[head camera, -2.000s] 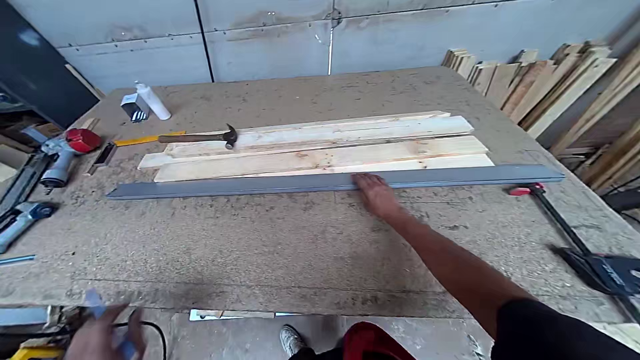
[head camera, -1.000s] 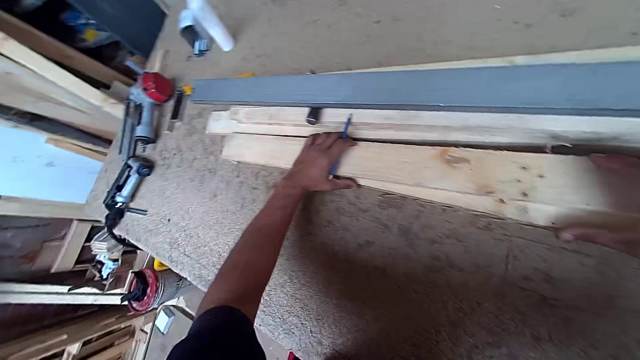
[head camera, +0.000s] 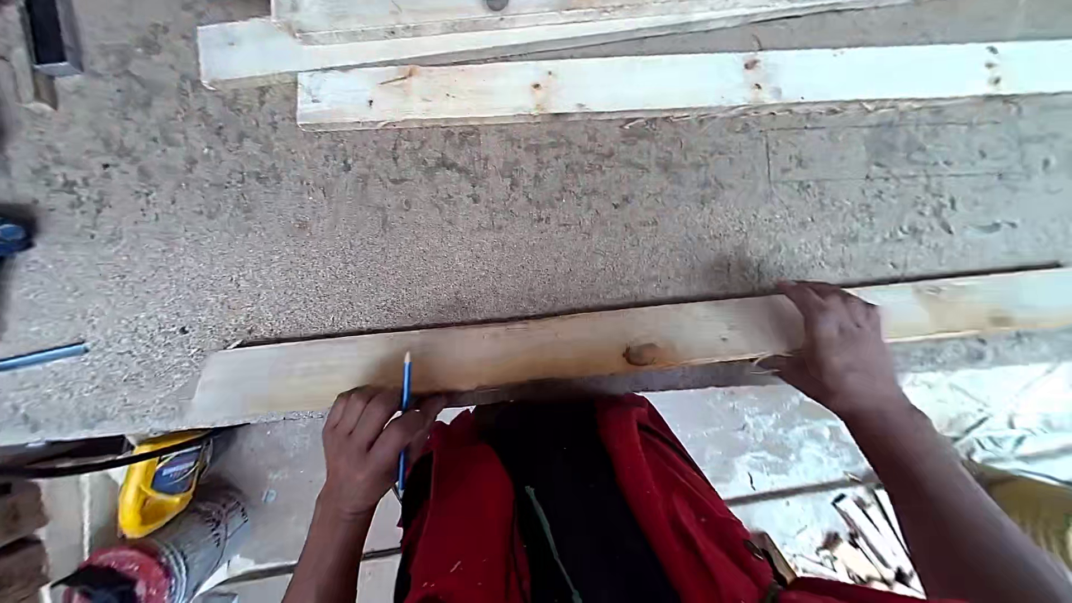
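A long wooden board lies along the near edge of the workbench, at a slight slant. My left hand grips its near edge left of centre, with a blue pencil between the fingers, tip pointing away from me. Over the board's right part is my right hand, slightly blurred, its fingers across the far edge and its thumb at the near edge. A knot shows in the board between the hands. Farther back on the bench lie a pale board and several more boards beside it.
The workbench top is rough and dusty. A blue strip and part of a blue tool are at its left. Below the bench's left end stand a yellow container and a red-topped can. Wood scraps lie at lower right.
One board is now at the bench's near edge, apart from the others; a second ago both hands were at boards farther in. The view has tilted down strongly.
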